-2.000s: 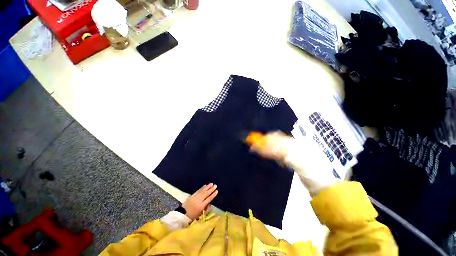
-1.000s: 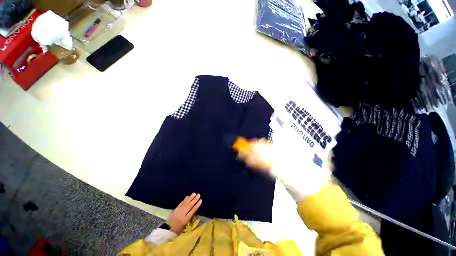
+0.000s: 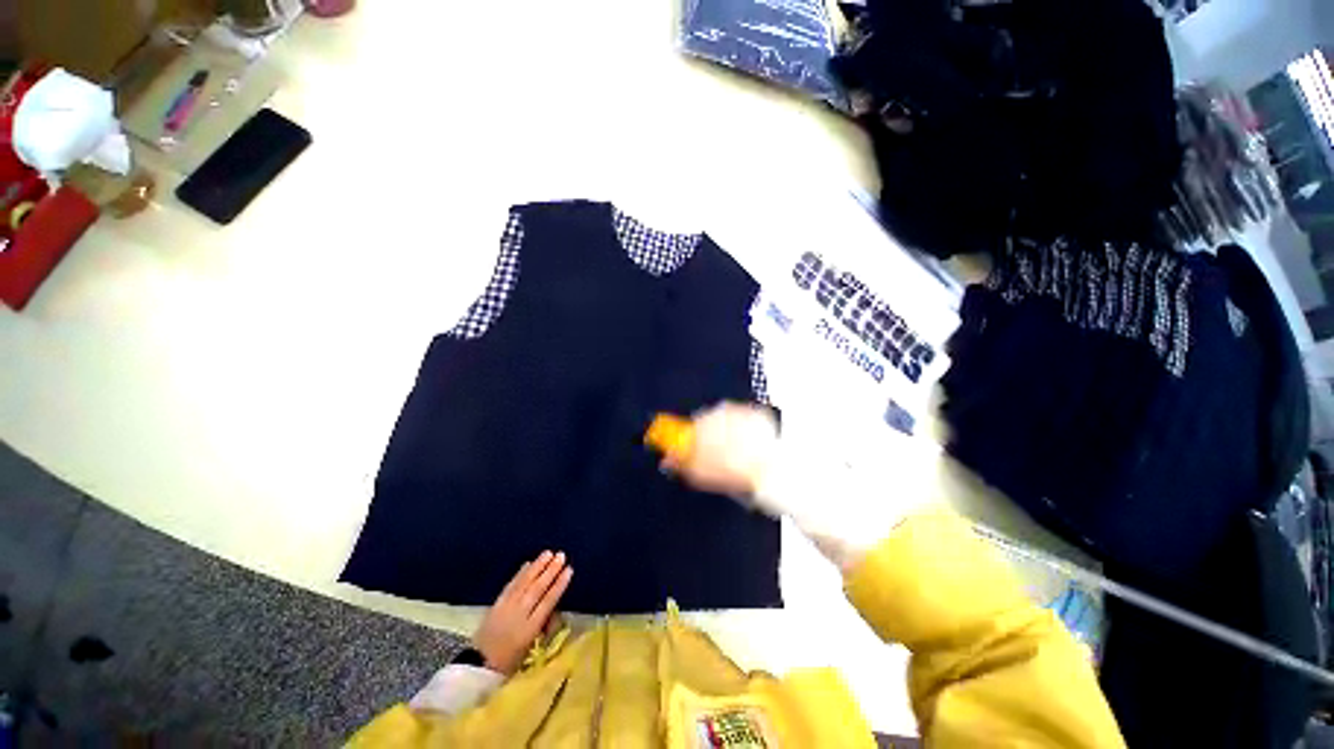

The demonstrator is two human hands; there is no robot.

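Observation:
A navy-black sleeveless vest [image 3: 563, 381] lies flat on the cream-white table, with black-and-white gingham at the neck and armholes. My left hand [image 3: 522, 612] rests flat on the vest's bottom edge near my body, holding nothing, its fingers close together. My right hand [image 3: 732, 451] is blurred over the right half of the vest. It is closed on a small orange-yellow hand tool [image 3: 670, 436]; the tool's tip cannot be made out.
Whitish printed polybags [image 3: 863, 329] lie right of the vest. Navy vests with gingham edges [image 3: 1112, 395] and black garments [image 3: 1024, 117] are piled at the right. A bagged vest [image 3: 761, 37] lies at the back. A phone [image 3: 245, 164] and red box [image 3: 44, 242] are at the left. A grey cord [image 3: 1170, 609] crosses lower right.
The whole view has shifted, so the vest and table things appear further left and higher. The right hand with the orange tool has moved slightly down the vest. The left hand stays at the bottom edge.

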